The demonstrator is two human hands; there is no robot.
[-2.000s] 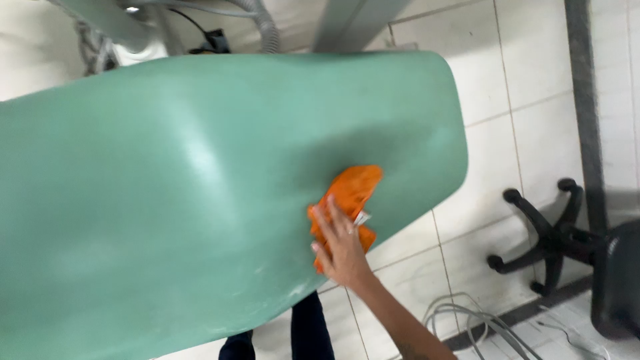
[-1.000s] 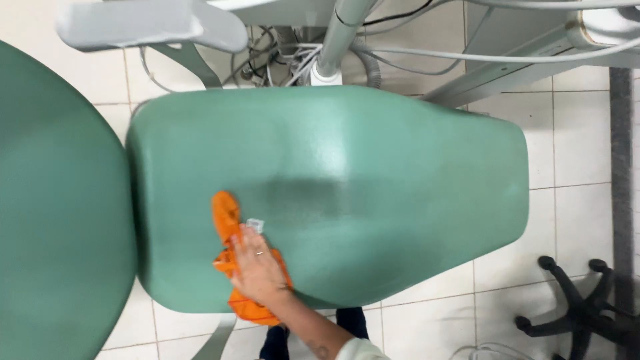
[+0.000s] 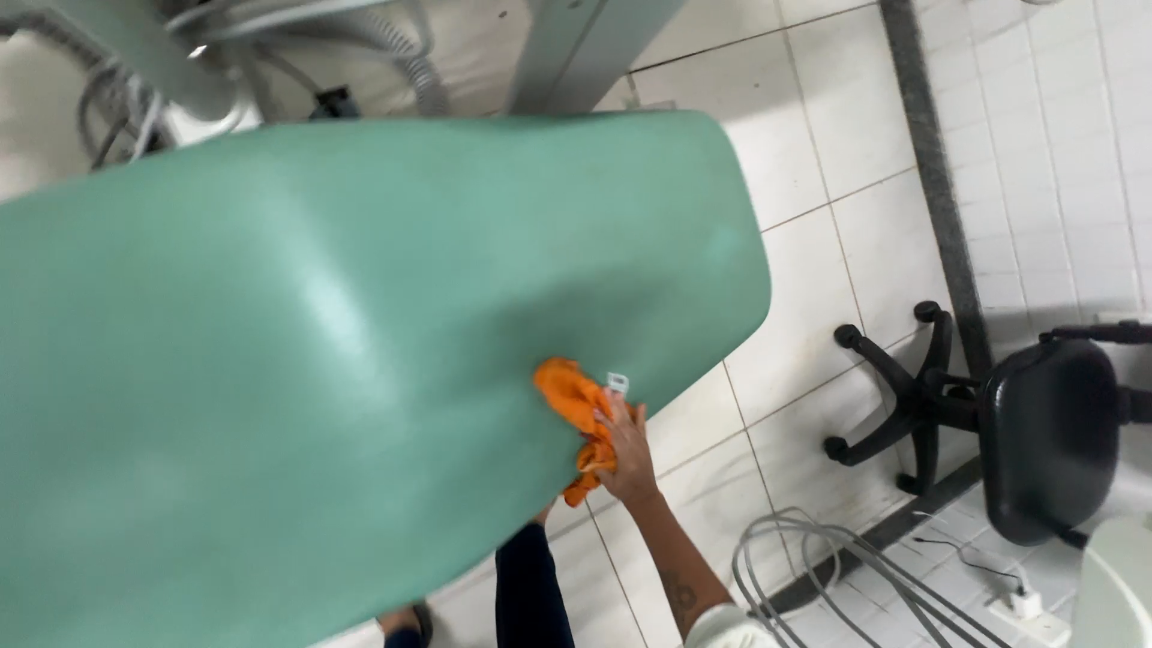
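Observation:
An orange cloth (image 3: 576, 400) with a small white tag lies bunched against the near edge of a green padded dental chair (image 3: 405, 270). My right hand (image 3: 627, 450) presses on it from the lower right, fingers over the cloth, part of which hangs past the edge. The forearm comes up from the bottom of the view, with a pale sleeve below it. My left hand is out of sight.
Grey metal supports and hoses (image 3: 405, 54) stand behind the seat. A black wheeled chair (image 3: 1044, 441) is at the right. Looped grey cables (image 3: 810, 549) lie on the tiled floor at the lower right, near a wall socket with a white plug (image 3: 1024, 601).
From one second ago, my right hand and the cloth have moved from the broad part of the seat towards its narrower end, now at the near edge. The view has shifted and turned.

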